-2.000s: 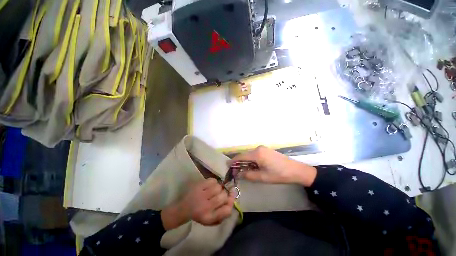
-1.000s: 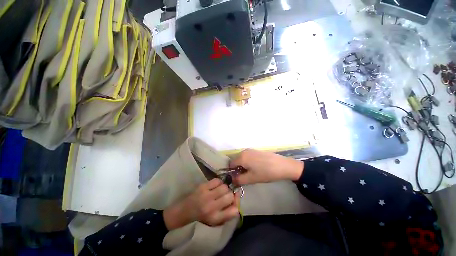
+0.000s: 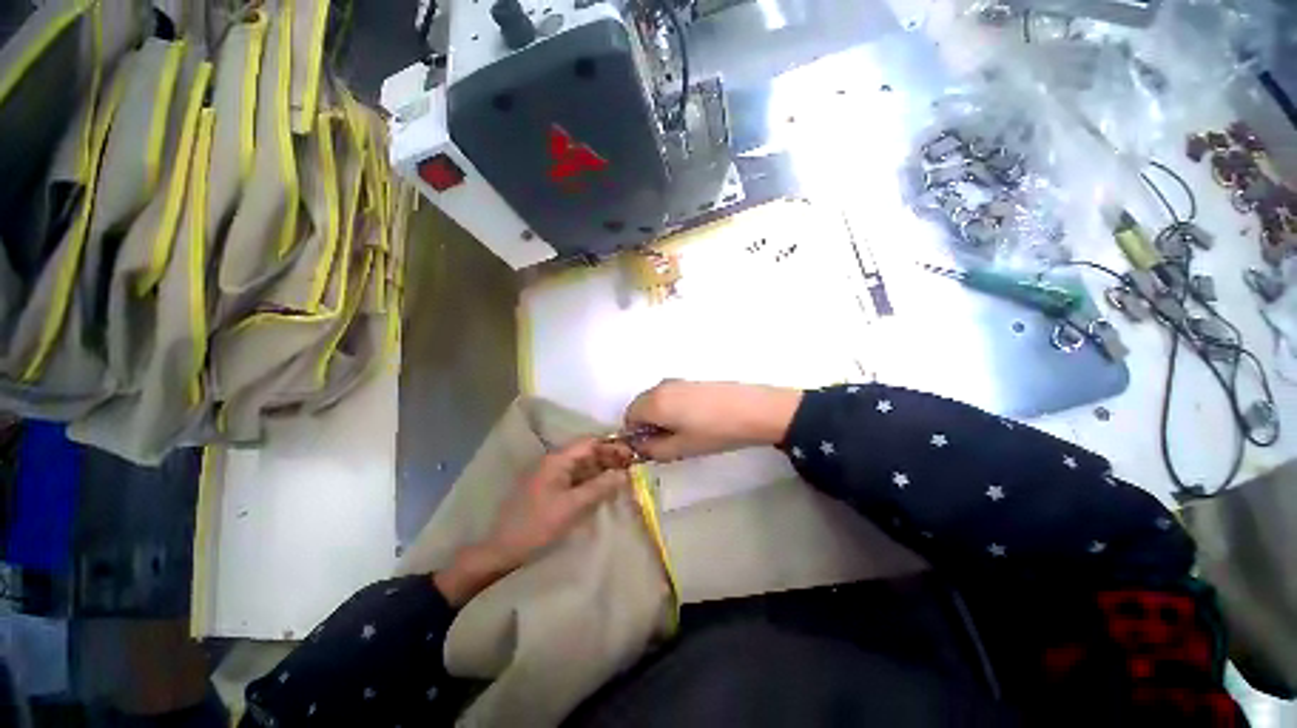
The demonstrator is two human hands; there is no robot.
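A beige bag body (image 3: 569, 605) with a yellow-bound edge lies over my lap and the table's front edge. My left hand (image 3: 552, 498) holds its upper edge near the yellow binding. My right hand (image 3: 697, 420) touches the left at the fingertips and grips a small dark metal piece (image 3: 636, 438), perhaps snips or hardware; the fingers hide most of it. The sewing machine (image 3: 569, 142) stands beyond, with a brass-yellow clamp (image 3: 659, 275) over the white work plate (image 3: 711, 334) edged in yellow tape.
A high stack of bag bodies (image 3: 214, 228) is at the left. Right of the head lie a clear bag of hardware (image 3: 981, 185), a green-handled tool (image 3: 1031, 292), small metal pieces with dark cables (image 3: 1173, 299) and copper-coloured hardware (image 3: 1252, 178). Beige fabric (image 3: 1252, 569) shows at the right edge.
Both hands have moved up and slightly left with the bag edge. The silver ring seen below the fingers is no longer visible, and more yellow binding shows. The view has shifted slightly.
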